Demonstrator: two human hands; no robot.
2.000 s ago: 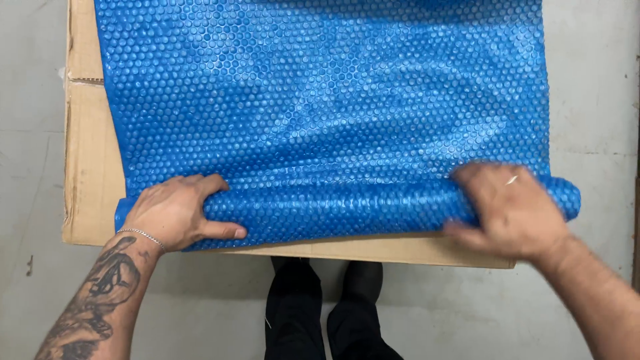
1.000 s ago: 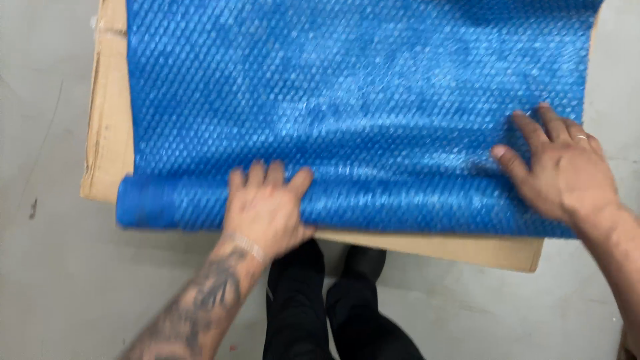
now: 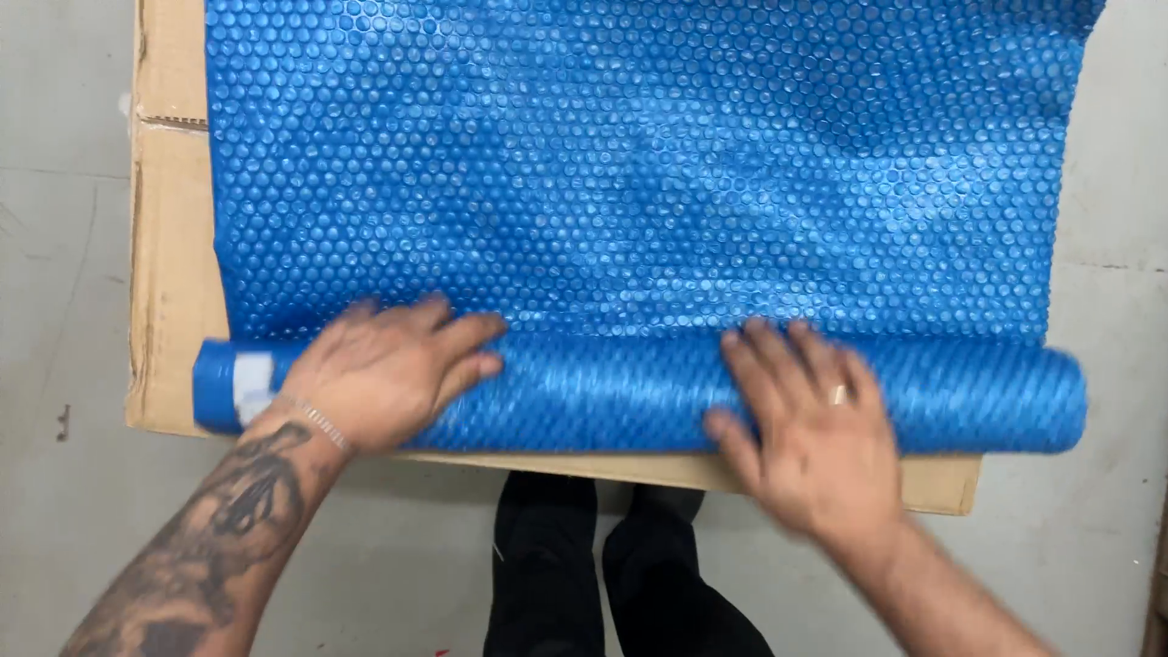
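Observation:
A sheet of blue bubble wrap (image 3: pixel 639 182) lies spread over cardboard, and its near end is wound into a roll (image 3: pixel 584 392) along the cardboard's near edge. My left hand (image 3: pixel 392 370) rests on the left part of the roll, fingers spread over its top, beside a white patch (image 3: pixel 254 383) near the roll's left end. On the right half of the roll lies my right hand (image 3: pixel 812 420), palm down with its fingers apart and a ring on one finger. Neither hand is closed around the roll.
The cardboard (image 3: pixel 173 274) under the wrap shows at the left and along the near edge. Grey floor (image 3: pixel 64 319) surrounds it. My legs in dark trousers (image 3: pixel 547 566) stand just below the near edge.
Compared with one second ago, my right hand has come off the flat sheet at the right and onto the roll. My left hand has shifted left along the roll. The white patch now shows.

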